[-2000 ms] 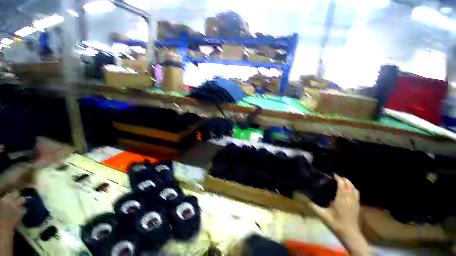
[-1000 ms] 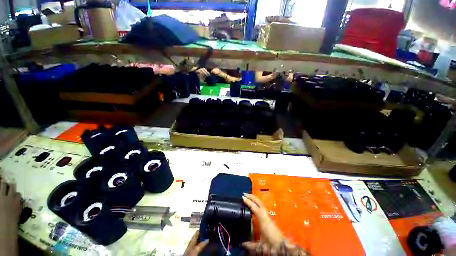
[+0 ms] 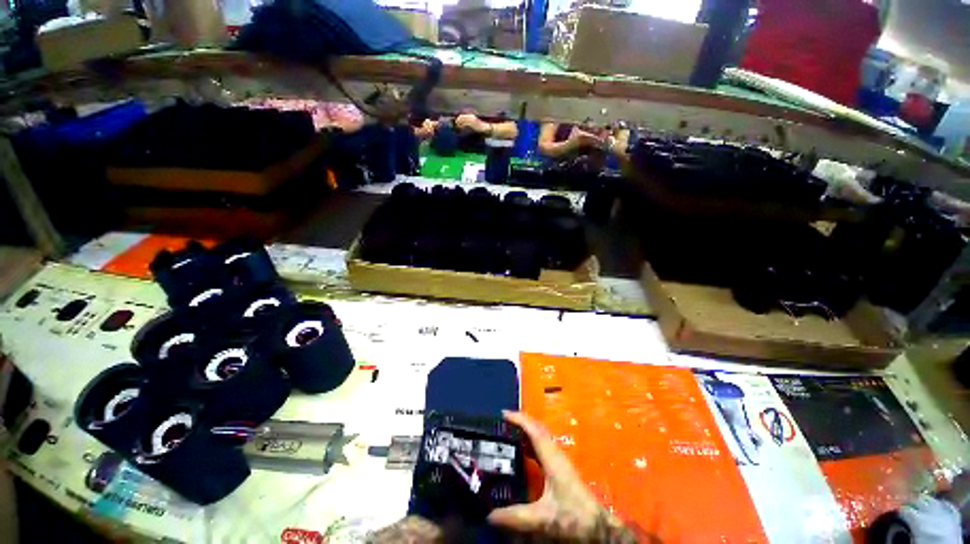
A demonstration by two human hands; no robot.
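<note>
A dark housing point(image 3: 447, 483) is at the bottom centre, its open side up, with pale and reddish wires and lettered or reflective patches inside. My right hand point(image 3: 548, 483) grips its right side, thumb and fingers at the edge. My left hand point(image 3: 388, 531) is mostly cut off and blurred at the bottom edge, near the housing's lower left; its fingers are hidden. A flat navy rounded square point(image 3: 473, 385) lies just beyond the housing. A cluster of dark cups point(image 3: 317, 356) with pale rings stands or leans at left on printed card.
An orange card sheet point(image 3: 628, 446) lies right of the housing. A tray point(image 3: 468, 285) of dark parts is ahead, another point(image 3: 766, 338) at right, and stacked trays point(image 3: 202, 179) back left. A neighbour's gloved hand point(image 3: 931, 521) is at lower right. Coworkers' hands point(image 3: 479, 130) show opposite.
The housing was first absent from the front, with my right hand at the middle tray. It then came to the bottom centre, and now its open side shows more. My left hand has dropped lower.
</note>
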